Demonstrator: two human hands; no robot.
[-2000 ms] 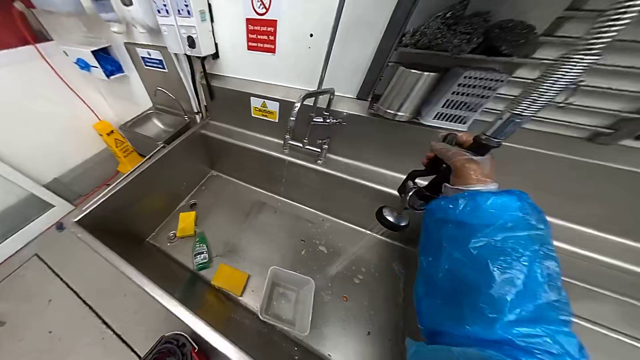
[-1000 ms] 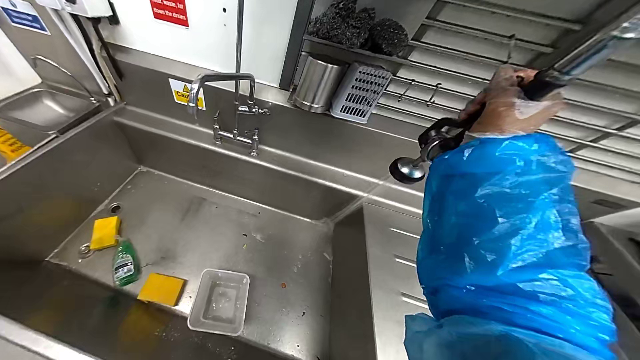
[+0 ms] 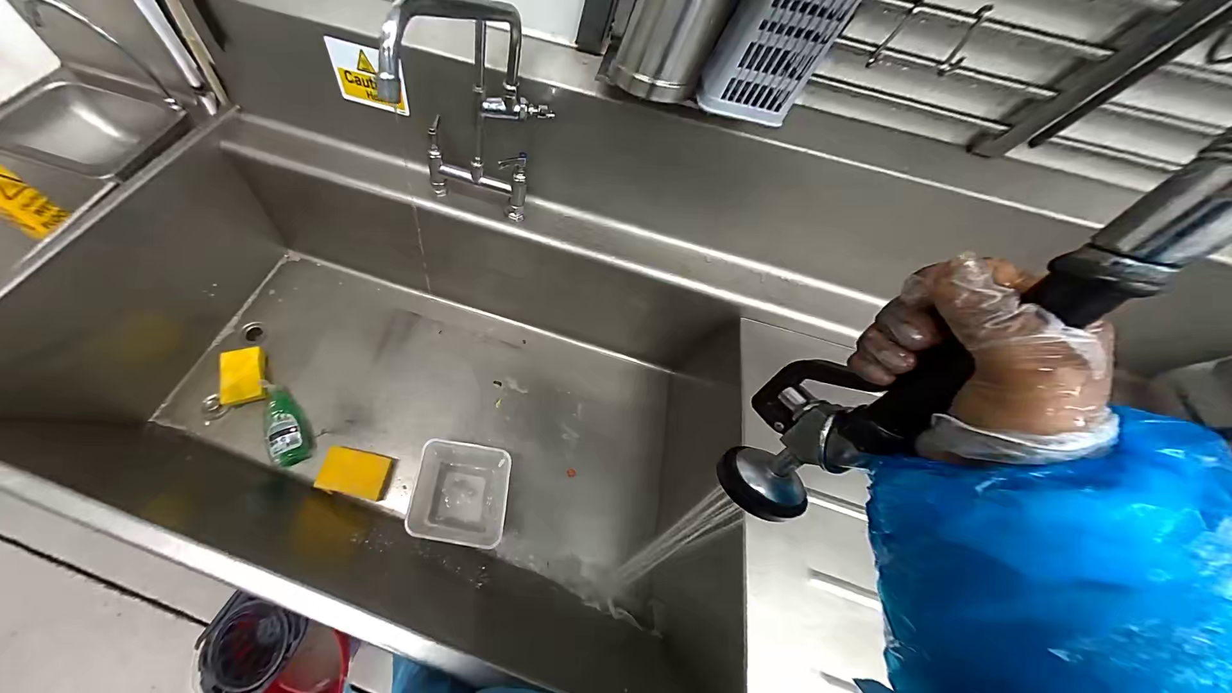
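Observation:
My right hand (image 3: 1011, 356), in a clear plastic glove and a blue sleeve cover, grips the black handle of a pre-rinse spray gun (image 3: 765, 481). Water sprays from its round head down into the right front corner of a large stainless steel sink (image 3: 577, 414). On the sink floor, a clear plastic tub (image 3: 459, 493) stands with some water in it. Left of it lie a yellow sponge (image 3: 354, 473), a green dish-soap bottle (image 3: 287, 428) and another yellow sponge (image 3: 242, 375) by the drain holes. My left hand is not in view.
A mixer tap (image 3: 476, 173) rises behind the sink, with a thin stream falling from its spout. At the right is a ribbed steel drainboard (image 3: 799, 597). Above hang a steel container (image 3: 669, 48) and a grey slotted basket (image 3: 770, 58). Buckets (image 3: 255, 640) stand on the floor in front.
The water jet now strikes the sink's right front corner; two seconds ago it fell near the middle right. My right hand still holds the spray gun. The view has shifted right and closer.

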